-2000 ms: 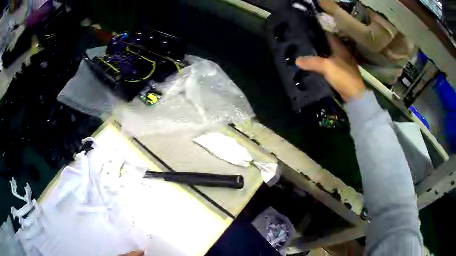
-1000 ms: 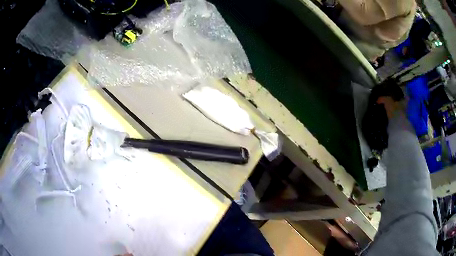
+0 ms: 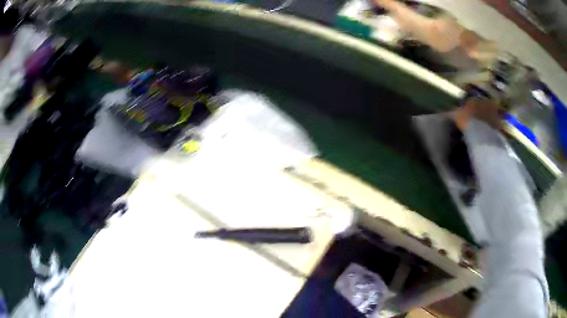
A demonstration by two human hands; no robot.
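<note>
My right hand (image 3: 477,114) is small and blurred at the upper right, at the far side of the green belt. It is at a dark, elongated object (image 3: 460,155) lying on a pale sheet or board (image 3: 435,133). The forearm hides part of it. I cannot tell if my fingers grip it. My left hand is not in view. A dark rod tool (image 3: 264,235) lies across the white work board (image 3: 186,248).
A blurred wired board bundle (image 3: 165,109) lies on a milky plastic bag (image 3: 261,124) at the upper left. Black parts (image 3: 56,161) are piled left. Green conveyor belt (image 3: 373,155) curves behind the bench. Another person's arm (image 3: 429,31) is beyond it.
The black socket housing that my right hand held over the belt two seconds ago is gone from there; my arm has reached farther right. The view has swung since. The fingertip at the bottom edge is gone.
</note>
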